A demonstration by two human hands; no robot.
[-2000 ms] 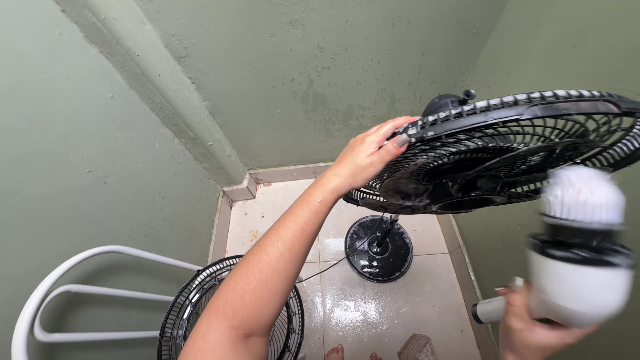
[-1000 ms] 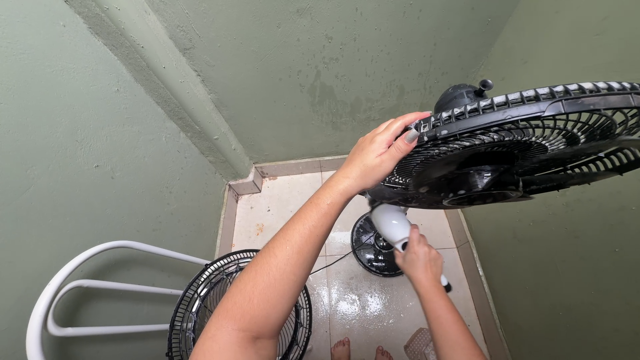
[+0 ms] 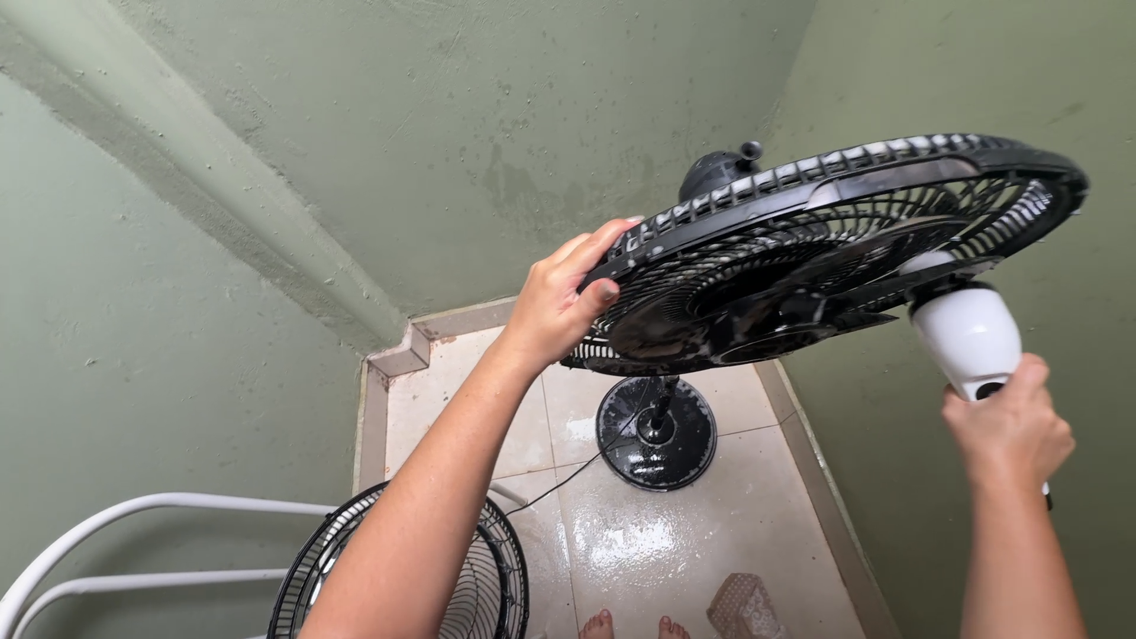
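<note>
My left hand (image 3: 568, 297) grips the left rim of a black pedestal fan's rear grille (image 3: 737, 200), thumb on the near side and fingers behind. Whitish suds show along the rim and between the ribs. My right hand (image 3: 1012, 426) holds a white handheld electric scrub brush (image 3: 969, 333) by its handle. Its head points up into the right part of the fan, partly hidden behind a dark fan blade (image 3: 879, 257). Below, the fan's round black base (image 3: 655, 461) stands on the floor, with foam spots on it.
A detached black fan grille (image 3: 510, 568) rests at lower left by a white tubular metal frame (image 3: 160, 501). A thin black cord (image 3: 568, 479) crosses the wet tiled floor (image 3: 674, 550). Green walls (image 3: 532, 133) close in. My bare feet and a patterned cloth-like item (image 3: 744, 608) are at the bottom.
My right hand has moved from low beside the fan's base up to the right, bringing the brush head into the fan's right side. My left hand still holds the rim.
</note>
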